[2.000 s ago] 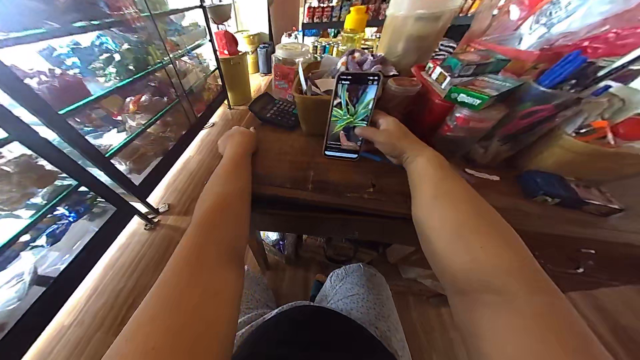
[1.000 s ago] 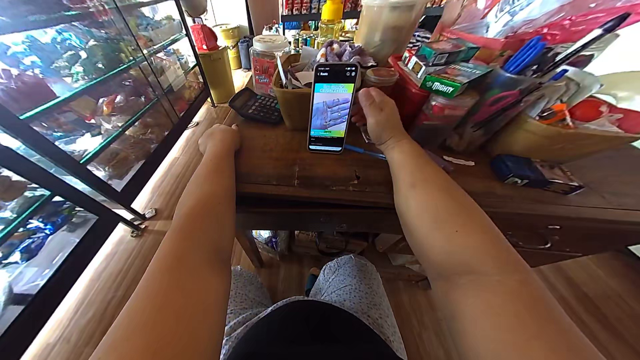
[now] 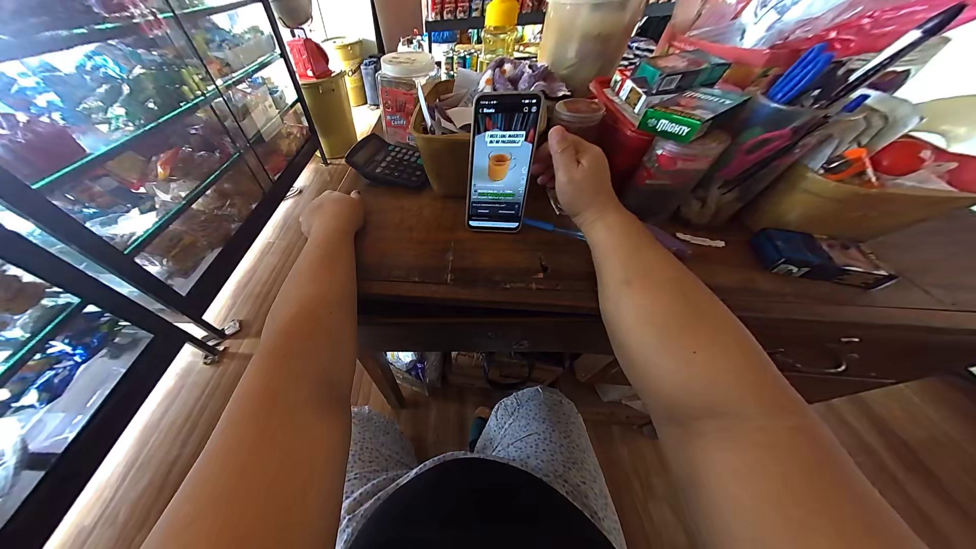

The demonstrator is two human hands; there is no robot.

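Note:
A smartphone (image 3: 501, 164) stands nearly upright on the wooden desk (image 3: 488, 263), leaning against a yellowish container (image 3: 446, 141). Its lit screen shows a cup of orange-brown drink. My right hand (image 3: 579, 171) is just right of the phone, thumb raised and fingers curled; a gap shows between thumb and screen, and the fingertips are partly hidden. My left hand (image 3: 332, 213) rests at the desk's left edge with its fingers curled, near a black calculator (image 3: 387, 161). Whether it holds anything cannot be seen. A blue pen (image 3: 545, 226) lies between the phone and my right wrist.
Glass shelves (image 3: 191, 137) with packaged goods stand at left. Behind the desk top are a candy jar (image 3: 406, 95) and a yellow-capped bottle (image 3: 500, 38). Green-and-white boxes (image 3: 690, 114), a pen holder (image 3: 778, 137) and a dark blue box (image 3: 793, 253) are at right.
My right thumb, over the phone's screen two seconds ago, is now off it at the right side. The picture on the screen has changed. My left hand stays at the desk edge.

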